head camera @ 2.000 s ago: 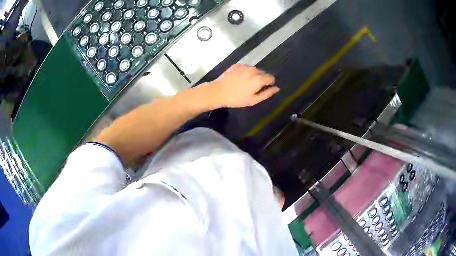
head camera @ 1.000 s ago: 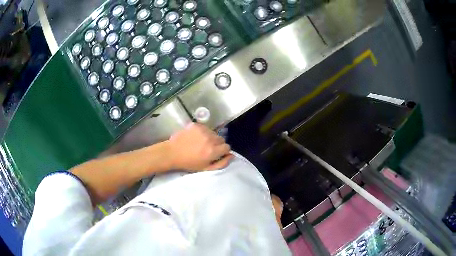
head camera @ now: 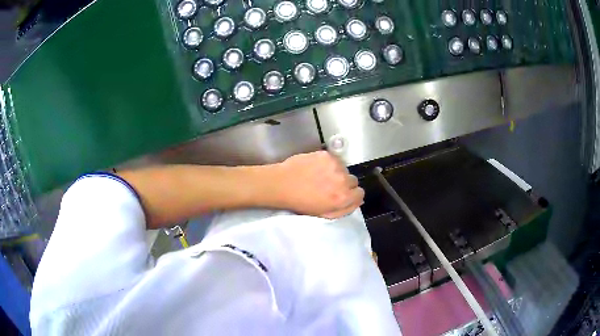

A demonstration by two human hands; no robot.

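Note:
My left hand (head camera: pixel 325 185) is curled, knuckles up, in front of the steel rail (head camera: pixel 243 139); its palm is hidden, so I cannot tell if it holds anything. A pale round piece (head camera: pixel 337 144) lies on the rail just beyond my knuckles. A silver ring (head camera: pixel 381 110) and a dark ring (head camera: pixel 429 109) lie farther right on the rail. Behind it, a clear tray (head camera: pixel 253 104) holds rows of silver rings on the green belt (head camera: pixel 99 98). A sliver of skin at my coat's right edge may be my right hand; its state is hidden.
Another tray of rings (head camera: pixel 471 44) sits on the belt at the upper right. Below the rail are a dark panel (head camera: pixel 454 197), a slanting pale rod (head camera: pixel 427 239) and a pink surface (head camera: pixel 437 305). My white coat (head camera: pixel 263 275) fills the lower left.
My left hand has drawn back from over the rail's front edge towards my coat. The pale piece beside the seam now shows. The view has turned, levelling the rail.

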